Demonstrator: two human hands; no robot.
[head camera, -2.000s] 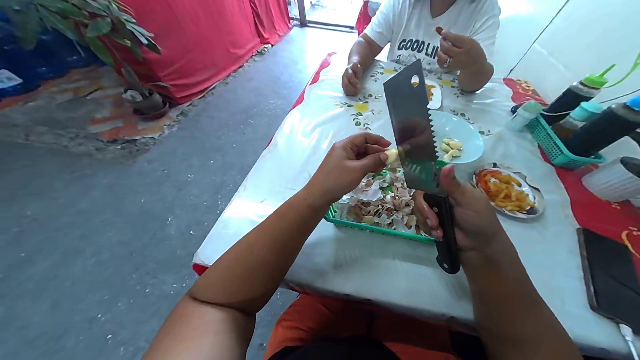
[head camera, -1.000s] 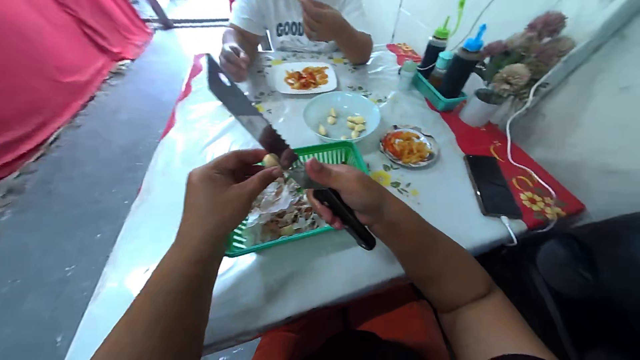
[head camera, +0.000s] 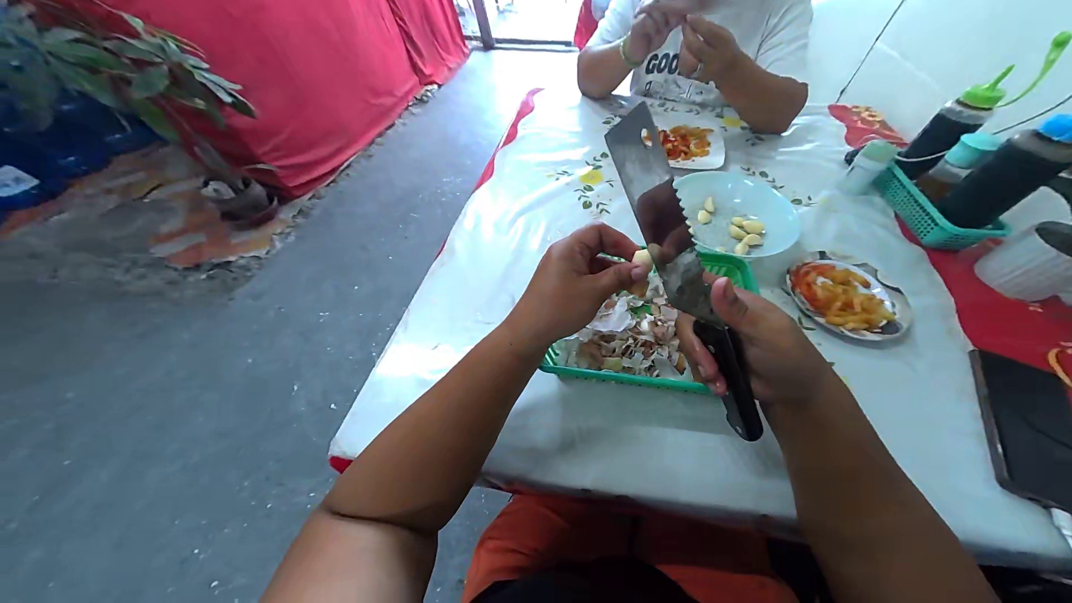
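Note:
Between its fingertips my left hand (head camera: 582, 280) pinches a garlic clove (head camera: 642, 258), close against the edge of a knife. My right hand (head camera: 754, 343) grips the black handle of that broad cleaver-like knife (head camera: 657, 197), which has a serrated back edge and points up and away. Below both hands lies a green plastic basket (head camera: 620, 381) holding papery garlic skins (head camera: 641, 339). Beyond it, a pale blue plate (head camera: 779, 209) carries several peeled cloves (head camera: 745, 228).
A small plate of fries with red sauce (head camera: 842, 297) sits at the right, near a phone (head camera: 1026, 423) and a teal basket of sauce bottles (head camera: 938, 209). Across the table, a person (head camera: 703, 50) sits behind a white plate of food (head camera: 691, 144).
The view has swung about between frames. The person across has brought both hands together, one having rested on the table two seconds ago. My hands still hold the knife and a clove.

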